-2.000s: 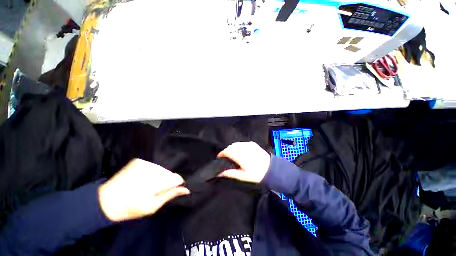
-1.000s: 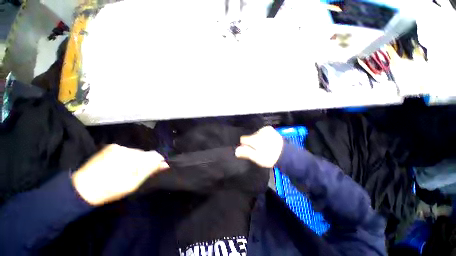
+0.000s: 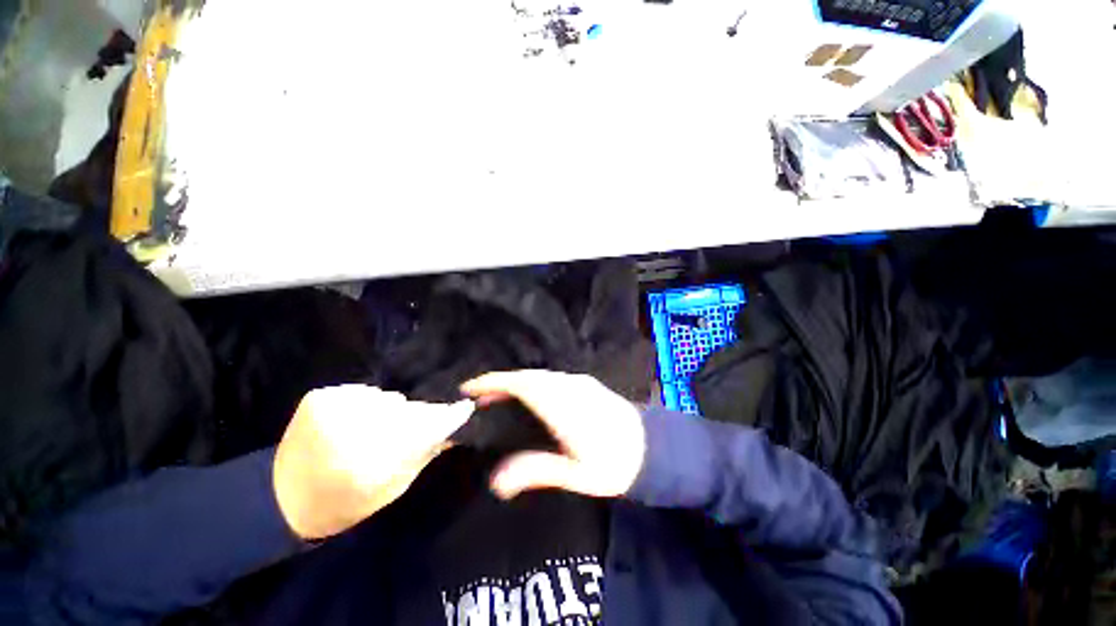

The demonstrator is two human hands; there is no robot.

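A black garment piece (image 3: 490, 324) lies in my lap below the table's front edge. My left hand (image 3: 355, 459) is shut on a fold of the black cloth at lap height, its fingertips pointing right. My right hand (image 3: 563, 434) is just to its right, thumb and fingers apart, with dark cloth behind the gap. Its fingertips are close to my left fingertips. Black cloth blends with my black printed shirt, so the garment's lower edge cannot be told.
The white table (image 3: 465, 147) has a yellow-taped left edge. The machine (image 3: 893, 49), red-handled scissors (image 3: 924, 122) and a clear bag (image 3: 851, 159) are at its right. A blue crate (image 3: 698, 330) and black heaps (image 3: 869, 379) are below.
My hands held the dark band stretched between them; now they are close together and the band is not stretched. My right hand has moved left and down, and its fingers have opened.
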